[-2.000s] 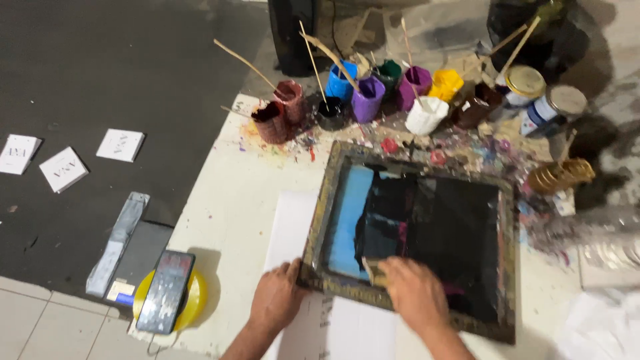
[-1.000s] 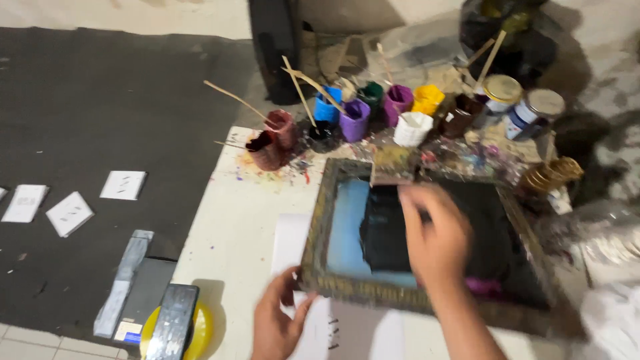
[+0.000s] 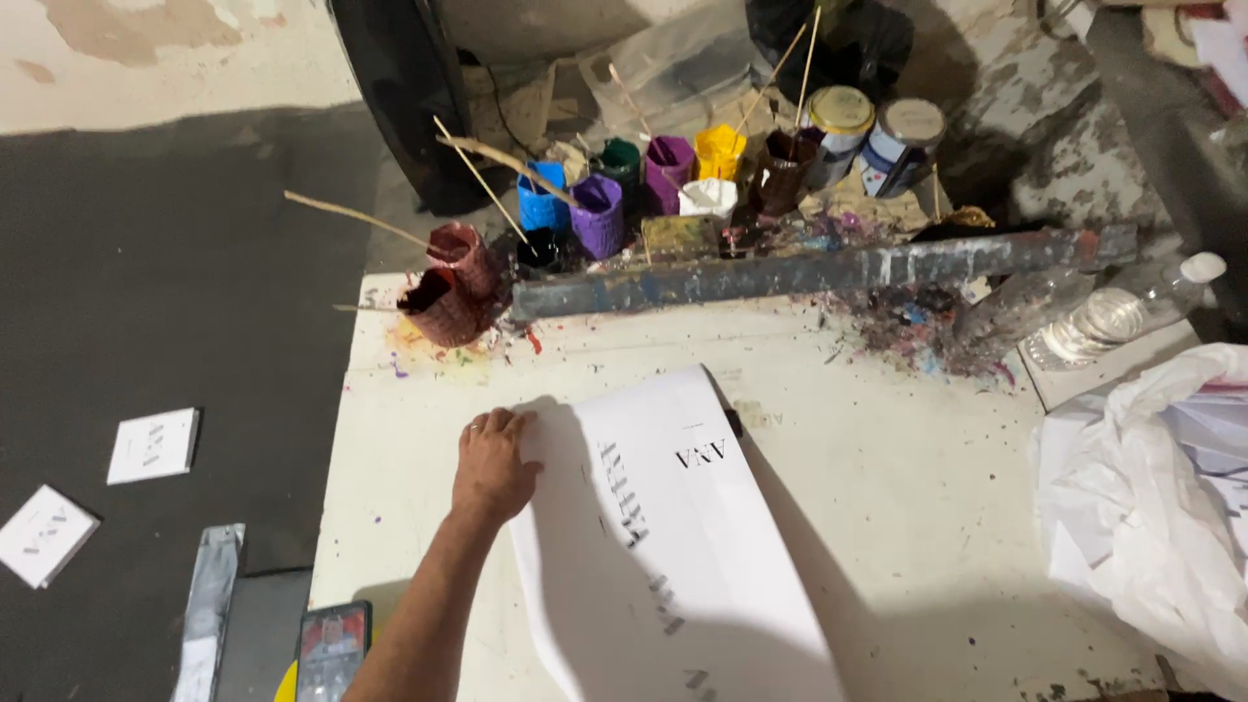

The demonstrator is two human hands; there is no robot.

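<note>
My left hand [image 3: 492,463] lies at the upper left corner of a long white paper sheet [image 3: 721,575], its thumb spread over the paper. Whether the fingers pinch the edge or only rest there is unclear. The sheet bears dark lettering, sharp near its right edge and smeared or faint down the middle. A small black piece [image 3: 733,423] touches its right edge. My right hand is out of view. Beyond the sheet, a paint-stained dark bar [image 3: 829,268] lies across the white tabletop [image 3: 907,487]. Just behind the bar sits a squeegee-like block [image 3: 680,239].
Paint cups with sticks [image 3: 597,219] and two lidded cans [image 3: 838,122] stand behind the bar. At right are a clear plastic bottle [image 3: 1121,312] and white plastic bag [image 3: 1150,507]. Printed cards [image 3: 153,447] lie at left; a phone [image 3: 333,648] lies at the lower left table edge.
The framed printing screen no longer lies over the paper, which now shows. My right hand, earlier on the screen with the squeegee, has left the view. My left hand has moved from the frame to the paper.
</note>
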